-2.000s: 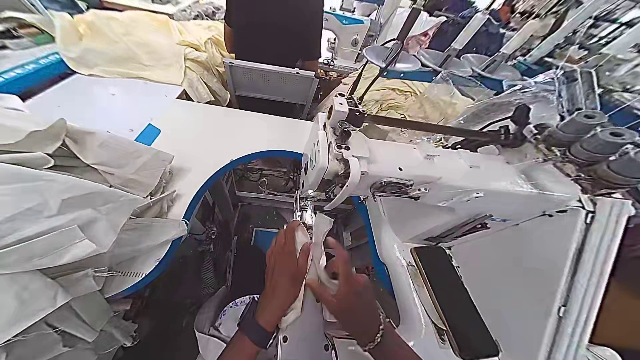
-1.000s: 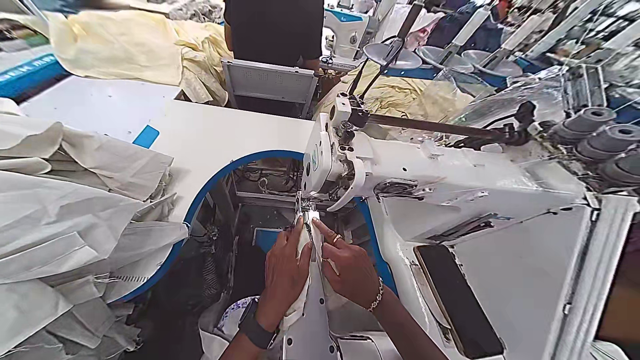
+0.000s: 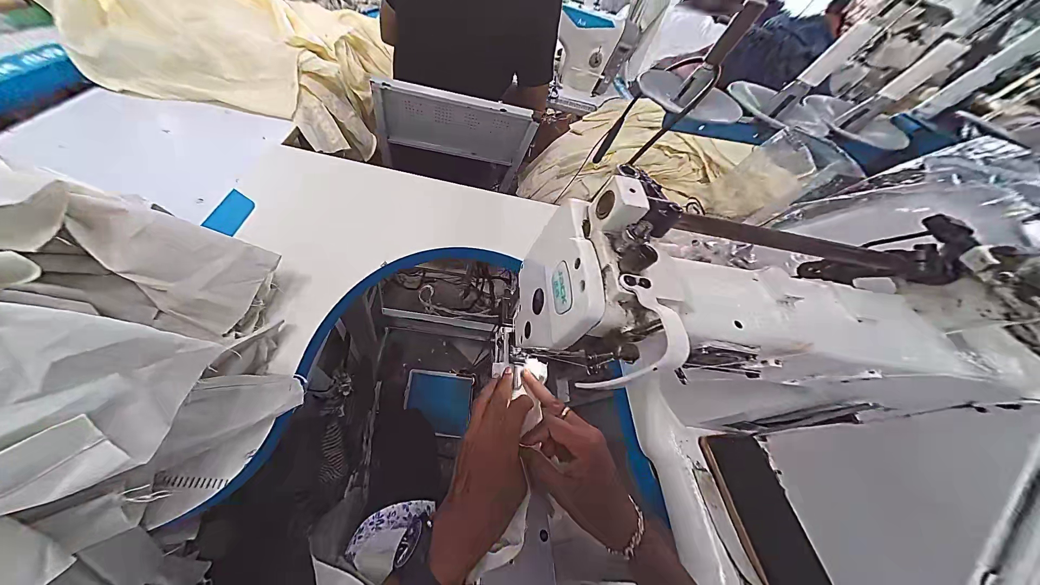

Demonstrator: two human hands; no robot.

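An industrial sewing machine head (image 3: pixel 569 284) stands over a narrow arm, its needle area close to my fingertips. My left hand (image 3: pixel 491 455) presses on off-white fabric (image 3: pixel 528 406) just in front of the presser foot. My right hand (image 3: pixel 573 451), with a ring and a bracelet, grips the same fabric from the right, thumb and fingers bent around it. The fabric runs down along the machine arm between my wrists. Its part under my palms is hidden.
Off-white cut fabric pieces (image 3: pixel 122 390) are heaped at the left on the white table (image 3: pixel 390 203), which has a blue-edged cutout. A smartphone (image 3: pixel 764 512) lies at the right. Beyond are yellow fabric (image 3: pixel 187 57), a seated person in black (image 3: pixel 467 49) and thread stands.
My right hand was lifted with spread fingers two seconds ago; it has come down onto the fabric. Both hands are now close together at the needle area.
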